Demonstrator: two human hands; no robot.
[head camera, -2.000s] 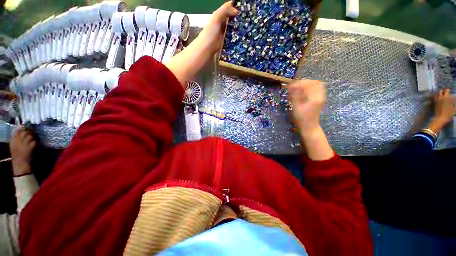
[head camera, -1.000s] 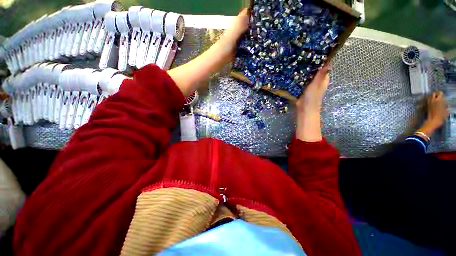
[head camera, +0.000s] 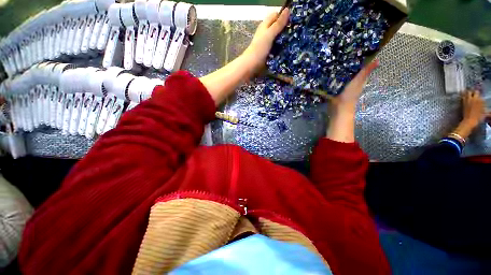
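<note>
A shallow brown parts box (head camera: 397, 24) full of small blue and silver parts (head camera: 328, 40) is tilted toward me at the top centre. My left hand (head camera: 267, 38) holds its left side. My right hand (head camera: 353, 85) is at its lower right edge, with the fingers against the box. A loose pile of the same small parts (head camera: 282, 101) lies below the box's lower edge. A thin tool with a yellowish handle (head camera: 227, 117) lies left of the pile. A white fan beside it is mostly hidden by my left sleeve.
Rows of white fans (head camera: 70, 113) lie at the left on bubble wrap (head camera: 398, 118). Another fan (head camera: 453, 75) lies at the far right, near another person's hand (head camera: 472, 110). The bench's pale raised edge (head camera: 237, 11) runs along the back. A person's pale sleeve is at the lower left.
My right hand has gone from below the box to its lower right edge. The box has moved right and turned, and the loose pile below it looks larger than one second ago.
</note>
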